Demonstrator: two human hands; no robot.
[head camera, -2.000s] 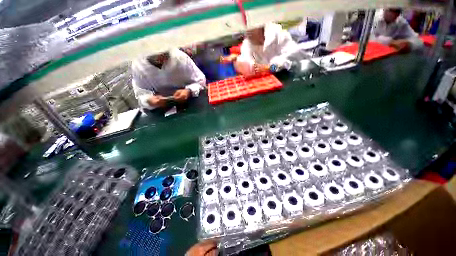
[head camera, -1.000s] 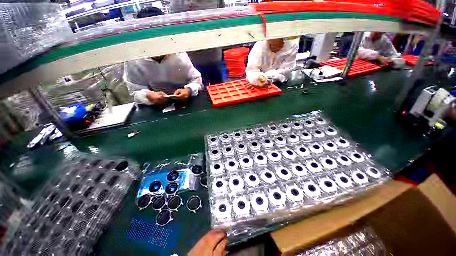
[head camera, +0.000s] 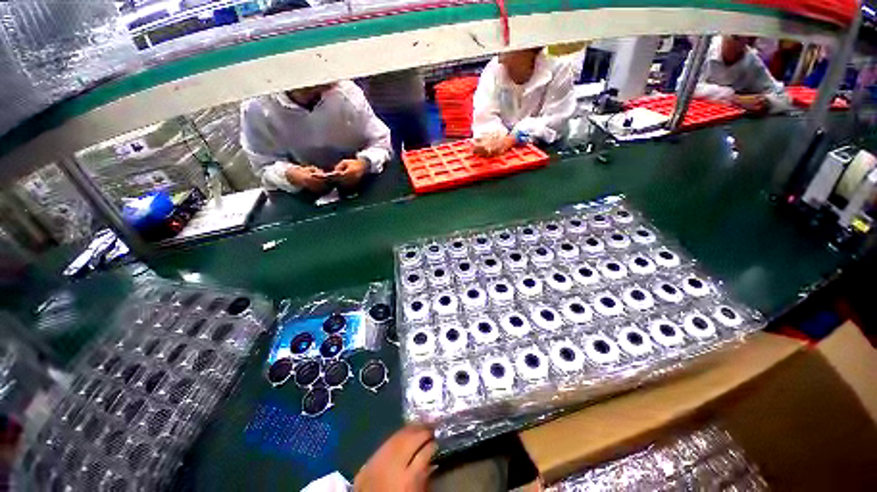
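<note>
My left hand (head camera: 396, 463), with a bit of white sleeve, is at the bottom centre. Its fingers are at the near left corner of a clear blister tray of white-ringed parts (head camera: 547, 315) and appear to grip it. My right hand is not in view. Left of the tray, several round black watch cases (head camera: 317, 400) lie loose, some on a clear bag with a bright blue sheet (head camera: 361, 330). A bare blue dotted sheet (head camera: 288, 430) lies nearer on the mat.
A blister tray of dark round parts (head camera: 144, 384) is at left. An open cardboard carton (head camera: 635, 408) with clear plastic inside is at lower right. A shelf edge (head camera: 317, 72) crosses above. People in white smocks sit across the bench by red trays (head camera: 471, 169).
The camera view has shifted. More of my left hand and its sleeve now shows, still at the tray's near corner. The loose cases keep their arrangement.
</note>
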